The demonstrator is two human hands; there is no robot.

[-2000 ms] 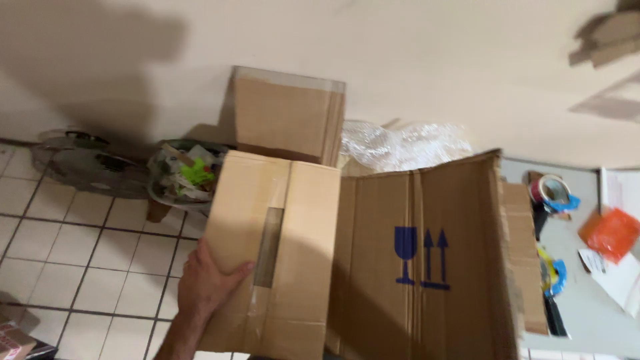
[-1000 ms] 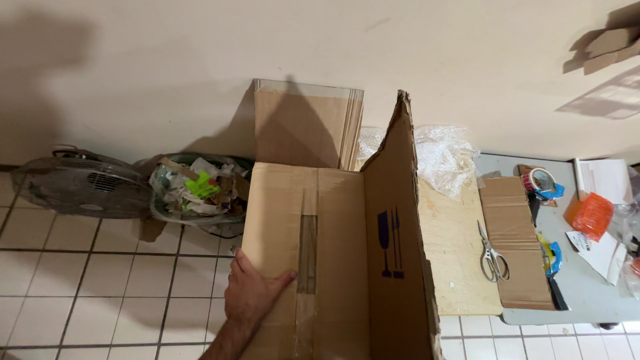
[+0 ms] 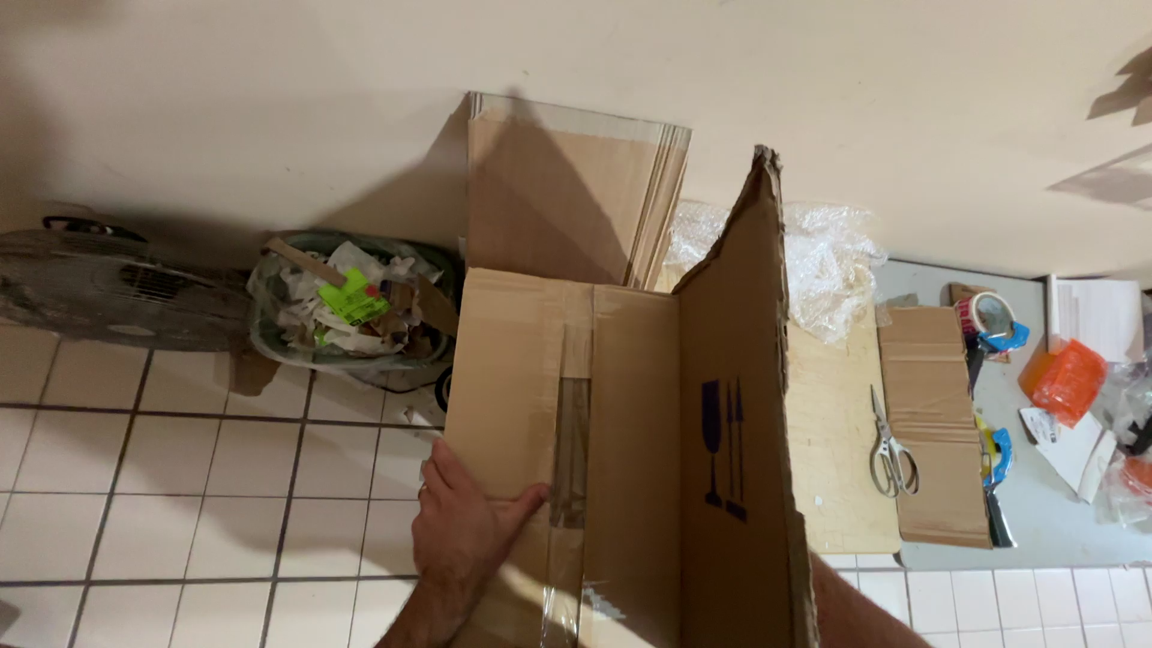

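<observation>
A cardboard box (image 3: 630, 405) with clear packing tape along its middle seam fills the lower centre of the head view. My left hand (image 3: 472, 513) rests against its left edge, thumb lying on the face near the tape and fingers at the side. A torn-edged cardboard panel (image 3: 742, 378) with blue printed glass and arrow symbols stands up along the box's right side. Behind that panel my right forearm shows at the bottom; the right hand itself is hidden. Another flattened cardboard piece (image 3: 567, 189) leans on the wall behind the box.
A waste bin (image 3: 441, 351) full of scraps and a fan (image 3: 117, 288) stand left on the tiled floor. At right, a wooden board (image 3: 837, 432), bubble wrap (image 3: 828, 270), scissors (image 3: 891, 459), a cardboard strip (image 3: 931, 423) and tape dispensers (image 3: 994, 319) lie on or beside a grey table (image 3: 954, 556).
The printed panel has swung from facing the camera to nearly edge-on, uncovering the scissors and wooden board. My left hand stays on the box's left edge. The view has shifted.
</observation>
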